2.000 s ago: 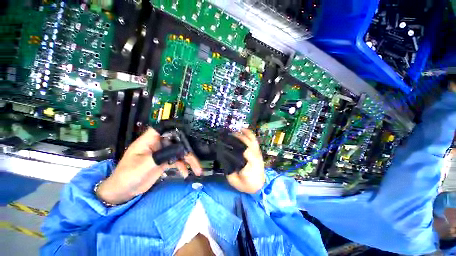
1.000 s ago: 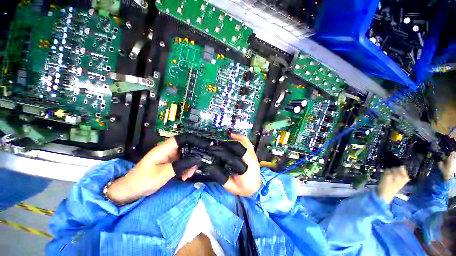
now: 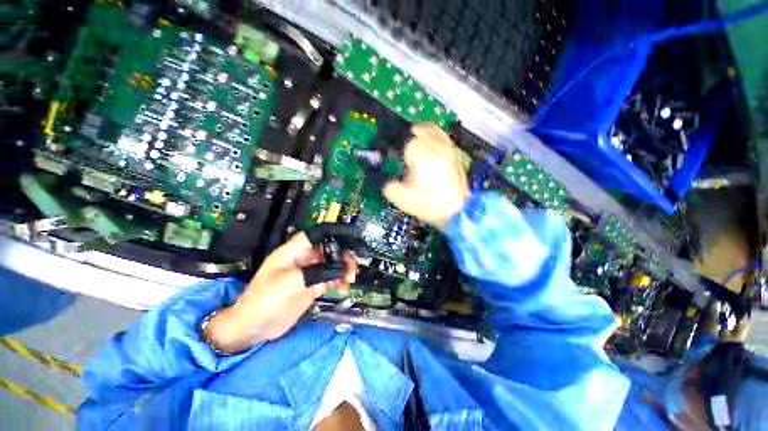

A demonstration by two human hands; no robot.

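The green main circuit board (image 3: 345, 172) lies in a black carrier in front of me, partly under my hands. My left hand (image 3: 295, 278) is at its lower left edge, fingers curled around small dark parts (image 3: 333, 249). Black material covers some fingers, so the parts are hard to tell apart. My right hand (image 3: 434, 177) is over the upper right of the board. Its fingers point left and are bent, with dark fingertips that blend into the board. A small grey piece (image 3: 369, 156) shows beside them; whether they hold it is unclear.
Another populated board (image 3: 181, 126) sits in a carrier at left. A narrow green strip (image 3: 392, 80) and a pale rail (image 3: 472, 114) run above. A blue bin (image 3: 581, 126) with dark parts is at upper right, beside a black tray (image 3: 463, 42). Another person's dark head (image 3: 724, 370) shows at lower right.
My right hand has left my left hand and moved up and forward over the board. My left hand stays low, still curled. The view has shifted, so the boards appear further right.
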